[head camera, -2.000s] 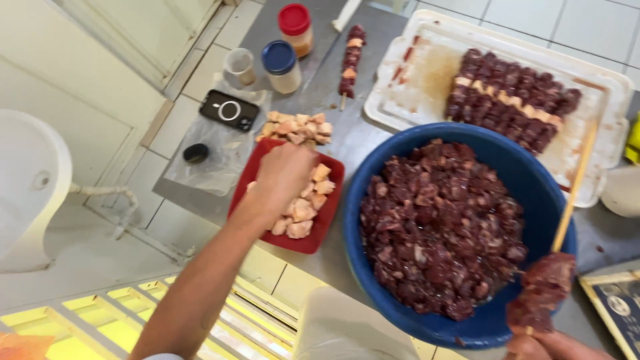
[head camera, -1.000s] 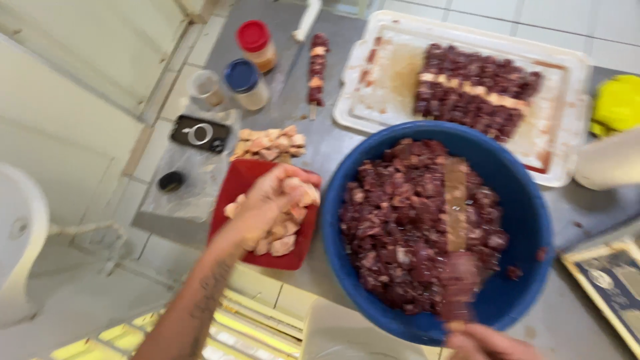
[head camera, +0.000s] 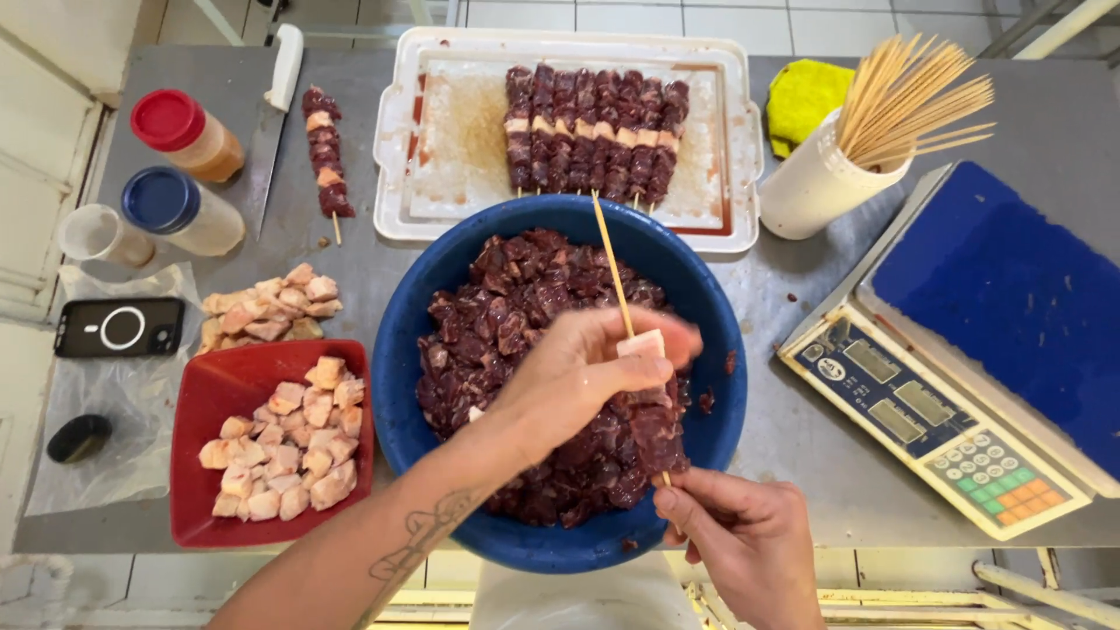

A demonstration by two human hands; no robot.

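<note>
My right hand (head camera: 744,534) pinches the lower end of a wooden skewer (head camera: 615,271) near the bowl's lower right rim. Dark red meat chunks (head camera: 654,429) are threaded on it, with a pale fat cube (head camera: 643,345) above them. The fingers of my left hand (head camera: 626,354) close around that fat cube on the skewer. Beneath both hands is a blue plastic bowl (head camera: 391,350) of cut dark meat (head camera: 516,280). A red square bowl (head camera: 188,437) of pale fat cubes (head camera: 284,451) stands to the left, beside a pile of fat pieces (head camera: 271,306) on the table.
Behind the bowl, a white tray (head camera: 437,114) holds several meat skewers (head camera: 595,131). One skewer (head camera: 325,153) and a knife (head camera: 284,70) lie left of it. At right are a container of wooden skewers (head camera: 805,188), a yellow cloth (head camera: 805,96) and a scale (head camera: 936,420). Jars (head camera: 179,210) and a phone (head camera: 120,327) sit left.
My left hand has moved from the red bowl to the skewer over the blue bowl, and a fat cube is now on the skewer. The view has shifted and levelled.
</note>
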